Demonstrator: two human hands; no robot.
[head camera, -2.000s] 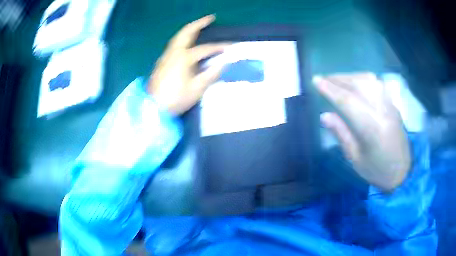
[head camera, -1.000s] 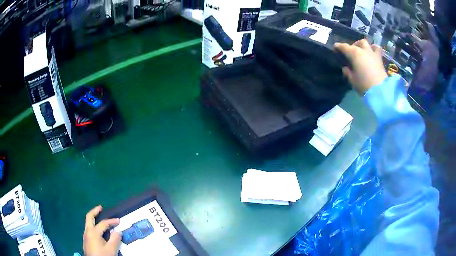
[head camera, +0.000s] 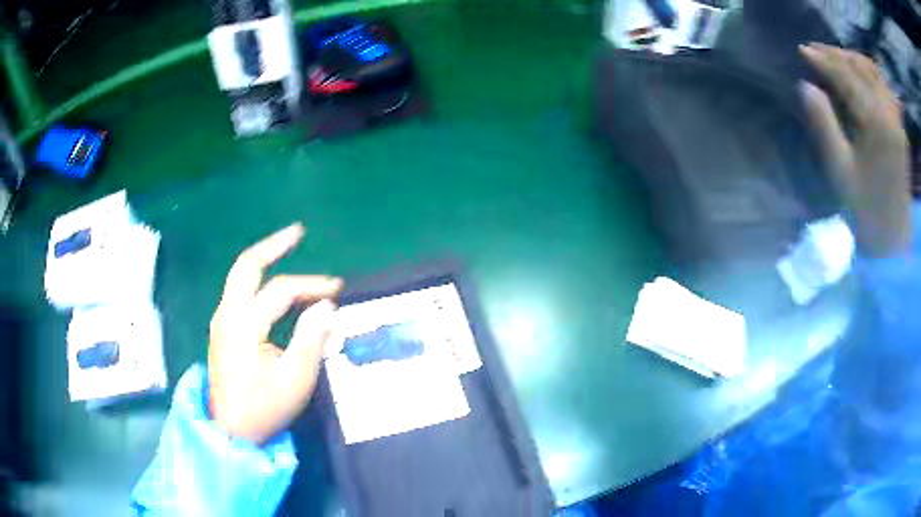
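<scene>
A dark foam tray (head camera: 434, 485) lies in front of me. A white booklet with a blue device picture (head camera: 439, 328) lies on it, with a plain white paper (head camera: 399, 409) below. My left hand (head camera: 268, 348) is at the tray's left side, fingers apart, thumb and index near the booklet's left edge; no grip shows. My right hand (head camera: 863, 146) is blurred at the upper right, beside dark stacked foam trays (head camera: 697, 151). A dark raised piece stands near its fingertips; whether they hold it is unclear.
Booklet stacks (head camera: 116, 353) stand at left. A plain white stack (head camera: 687, 328) and a smaller white one (head camera: 818, 257) are at right. Blue-black testers (head camera: 71, 151) and a retail box (head camera: 252, 61) are at the back. Blue plastic (head camera: 737, 459) lies along the lower right edge.
The view has swung left and down, so the near tray and left hand show more fully. The right hand remains by the stacked trays; the booklet on the raised piece no longer shows.
</scene>
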